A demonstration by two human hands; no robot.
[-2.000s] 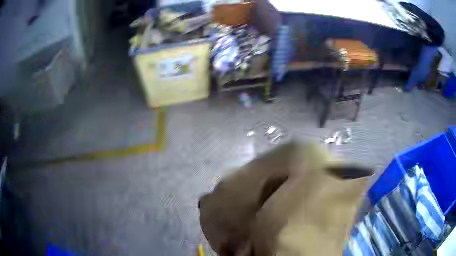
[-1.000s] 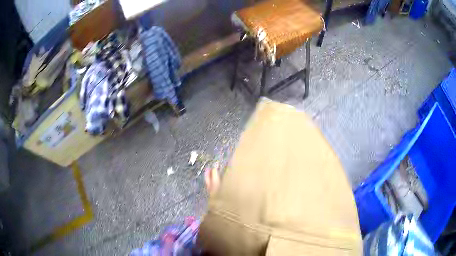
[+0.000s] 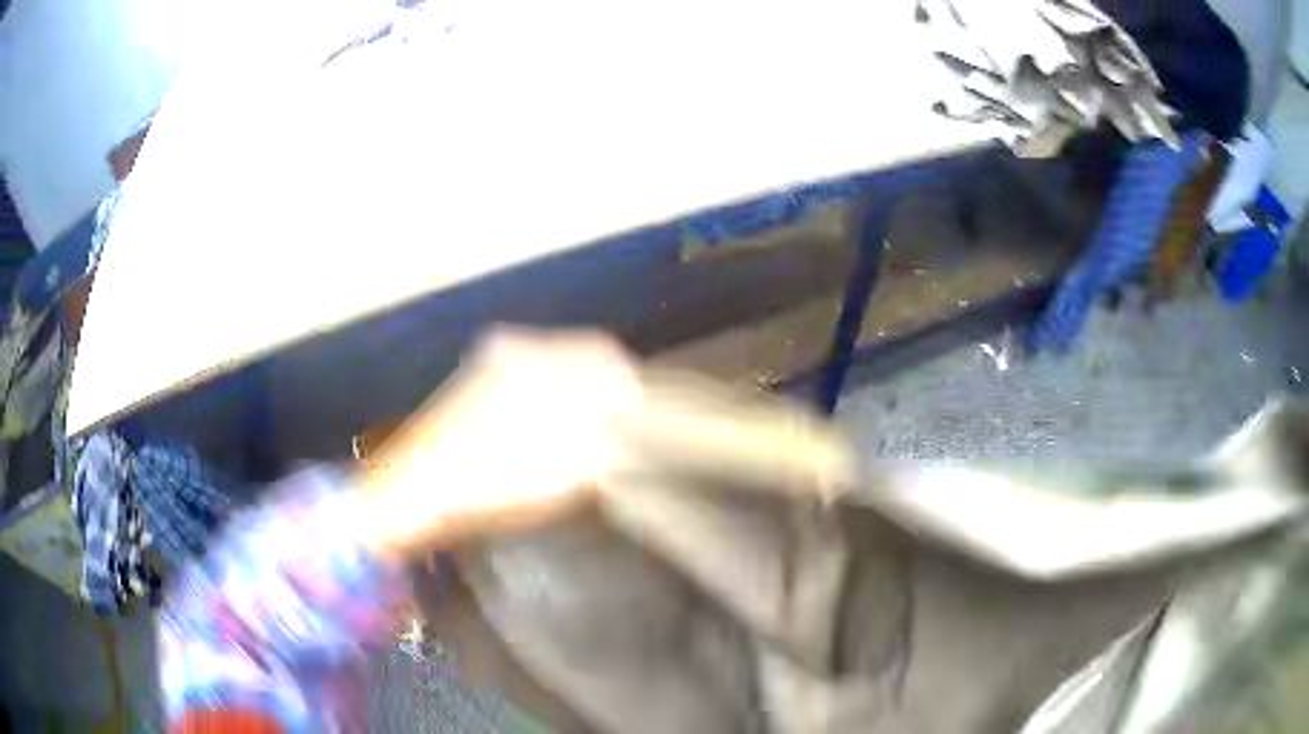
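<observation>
My left hand (image 3: pixel 553 416), bare and blurred, is raised at the centre with a patterned sleeve behind it. It grips the edge of a khaki-brown garment (image 3: pixel 689 602). The garment hangs below the hand and spreads to the right edge of the picture, with a paler edge running along its top right. My right hand cannot be made out; the right part of the garment is blurred and cut off by the picture's edge.
A large white table (image 3: pixel 503 158) stands ahead. A grey-khaki garment pile (image 3: pixel 1062 72) lies on its right end. Blue cloth (image 3: pixel 1120 237) hangs below that end. Checked cloth (image 3: pixel 108 516) and a pale bin (image 3: pixel 43 538) are at the left. A blue object (image 3: pixel 1253 251) stands far right.
The view has risen from the floor, stool and blue bins to the white table. The garment is now spread out to the right, and my left hand shows clearly holding its edge.
</observation>
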